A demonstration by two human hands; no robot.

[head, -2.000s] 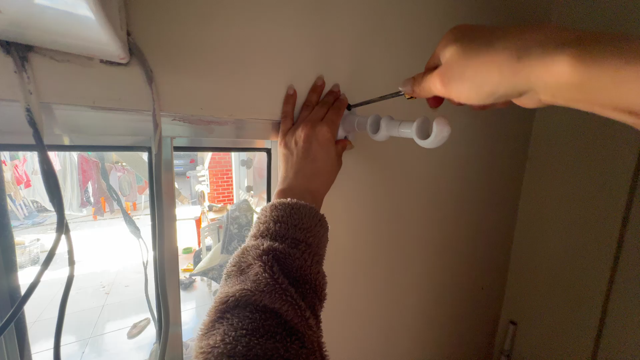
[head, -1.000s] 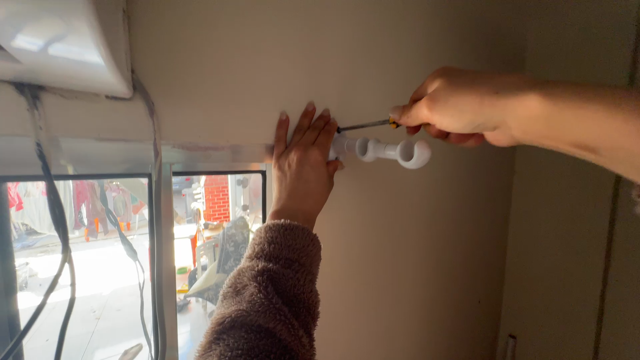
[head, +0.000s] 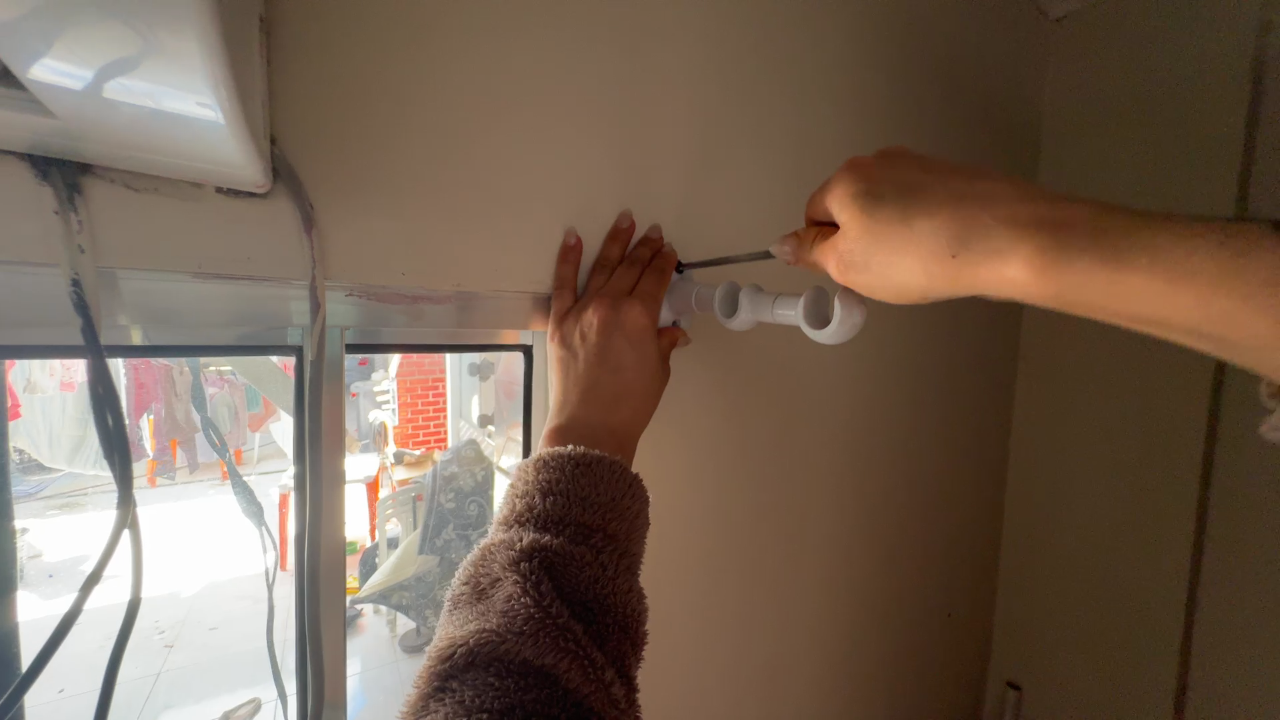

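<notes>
A white double curtain-rod bracket (head: 785, 306) juts out from the wall beside the upper corner of the window frame, its two round cups facing up and toward me. My left hand (head: 615, 330) lies over the bracket's base, fingers pointing up against the wall and thumb below, so most of the base is hidden. From the right, my right hand (head: 900, 225) grips a screwdriver, whose handle is mostly hidden in the fist. The thin metal shaft (head: 728, 260) runs left, and its tip meets a dark screw (head: 679, 267) at the base's upper edge, close to my left fingertips.
An aluminium window frame (head: 430, 308) spans the left side, with dark cables (head: 105, 420) hanging in front of the glass. A glossy white housing (head: 150, 90) is at the upper left. Through the window show hanging clothes and a chair. A wall corner stands at the right.
My right hand still holds the screwdriver at the bracket's base, with its wrist and finger pose altered. My left hand stays pressed over the base.
</notes>
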